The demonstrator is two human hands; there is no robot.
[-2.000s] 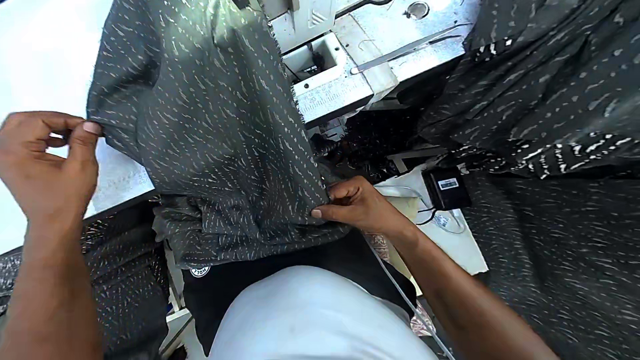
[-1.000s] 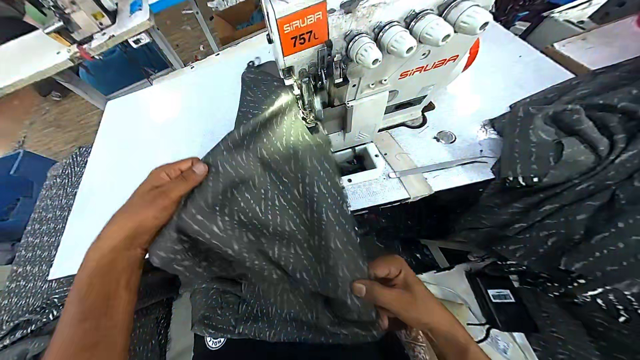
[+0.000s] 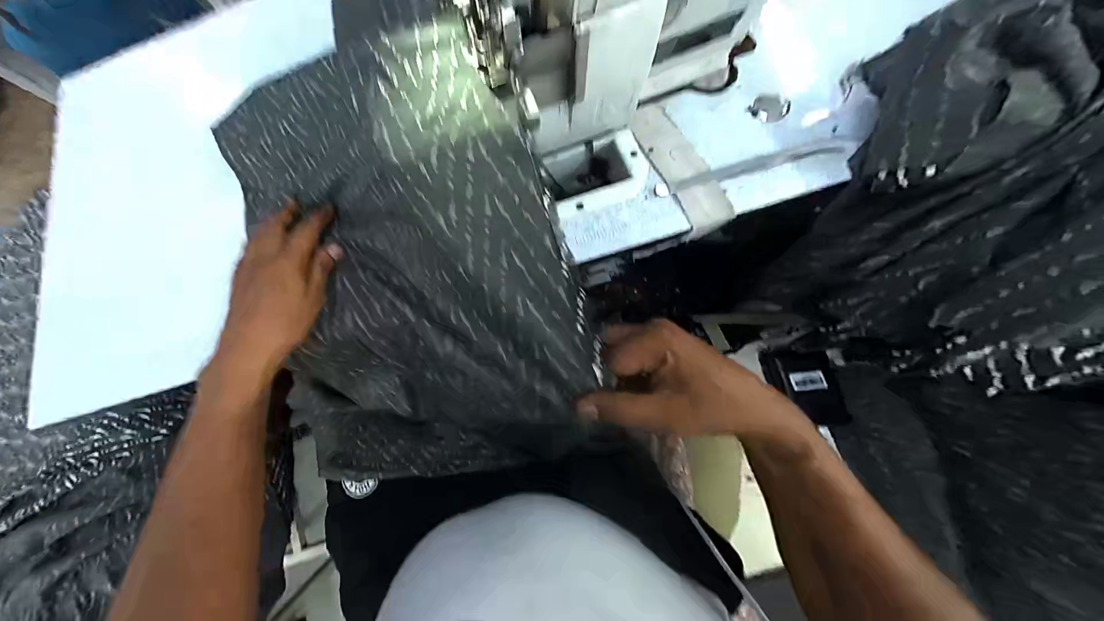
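A dark grey fabric piece with light dashes [image 3: 448, 259] runs from the presser foot area of a white Siruba overlock sewing machine [image 3: 604, 69] down over the table edge toward my lap. My left hand [image 3: 280, 285] rests on the fabric's left part, fingers apart, palm down. At the fabric's lower right edge, my right hand [image 3: 673, 379] pinches the stitched edge between thumb and fingers, somewhat blurred. The machine's needle and presser foot [image 3: 496, 52] stand at the top, where a lamp lights the cloth.
A white table top [image 3: 147, 216] extends at the left. More patterned dark fabric [image 3: 992, 216] is heaped at the right, and further cloth [image 3: 103, 517] hangs at the lower left. Metal tweezers [image 3: 768, 164] lie right of the machine. A small black box [image 3: 806, 384] bears a label.
My left hand, which pinched the cloth's left edge two seconds ago, now lies flat on the cloth. The cloth is spread flatter than one second ago. The view has tilted down.
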